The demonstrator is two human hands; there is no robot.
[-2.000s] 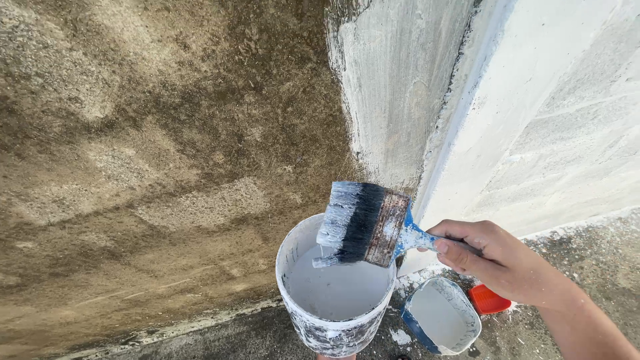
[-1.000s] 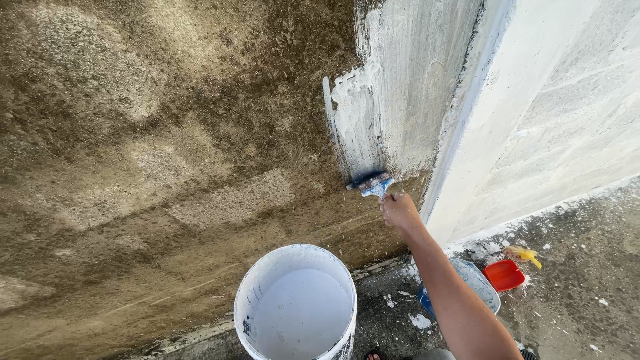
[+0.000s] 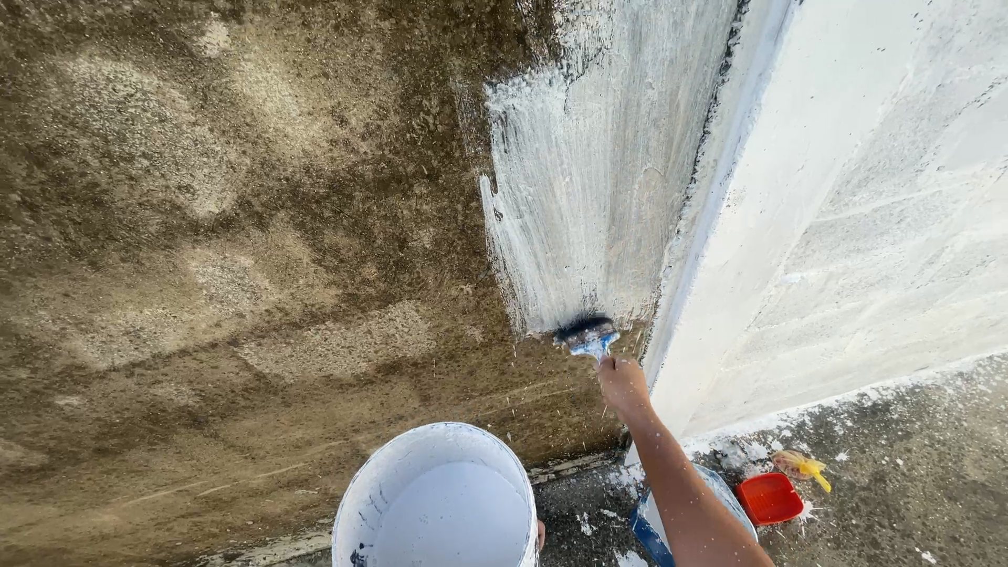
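My right hand (image 3: 624,386) is closed around the blue handle of a wide paintbrush (image 3: 589,337), whose dark bristles press on the stained concrete wall (image 3: 315,236) at the lower end of a streaky white paint patch (image 3: 575,197). At the bottom centre is a white bucket (image 3: 343,504) with white paint (image 3: 457,520) in it. A bit of my left hand (image 3: 541,535) shows at the bucket's right side; the rest is hidden behind the bucket, so its grip cannot be made out.
A white-painted wall (image 3: 827,236) meets the stained one at a corner on the right. On the paint-spattered floor (image 3: 898,472) are a blue-rimmed container (image 3: 654,528) partly behind my forearm, a red plastic tray (image 3: 770,498) and a yellow-tied plastic bag (image 3: 802,466).
Two seconds ago the brush was over the bucket; since then my right hand has brought it against the wall. White paint now covers more of the wall left of the older streaks.
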